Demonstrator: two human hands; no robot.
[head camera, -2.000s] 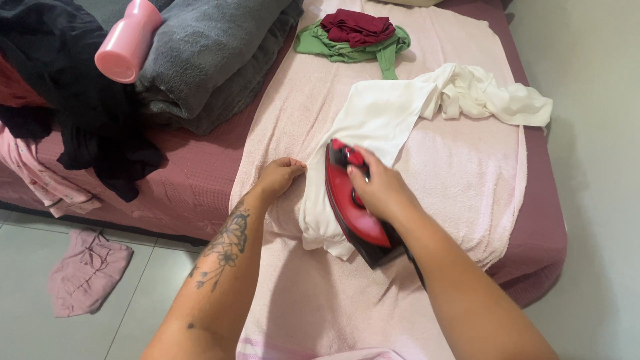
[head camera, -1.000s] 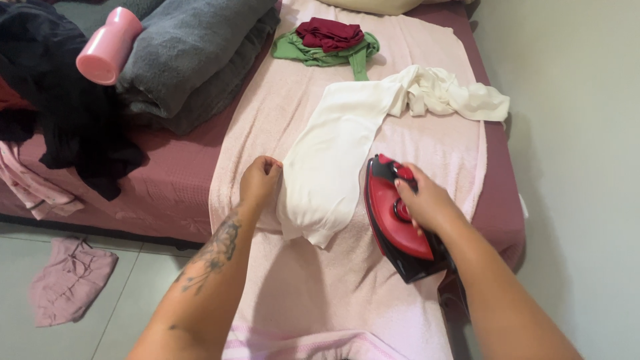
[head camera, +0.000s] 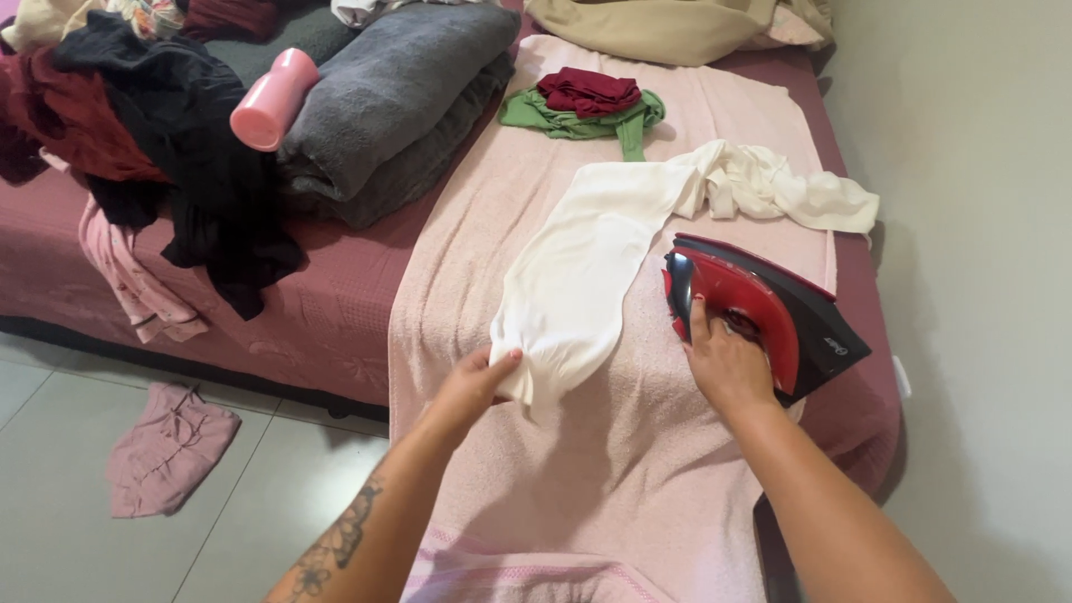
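A white garment (head camera: 578, 268) lies across a pink towel (head camera: 469, 226) spread on the bed, its upper right part bunched up. My left hand (head camera: 481, 381) pinches the garment's near lower end between thumb and fingers. To the right of the cloth, my right hand (head camera: 727, 356) is closed around the handle of a red and black Oster clothes iron (head camera: 762, 314). The iron is tilted up on the bed's right side, apart from the white garment, and its soleplate faces away from view.
Dark red and green garments (head camera: 586, 92) lie bunched at the towel's far part. A folded grey blanket (head camera: 402, 92), pink bottle (head camera: 275, 99) and black clothing (head camera: 193, 142) cover the bed's left. A pink garment (head camera: 172, 448) is on the tiled floor. A wall (head camera: 971, 251) stands at right.
The iron was on the white garment two seconds ago; it has moved right, off the cloth, and turned in my right hand. My left hand has taken hold of the garment's near end.
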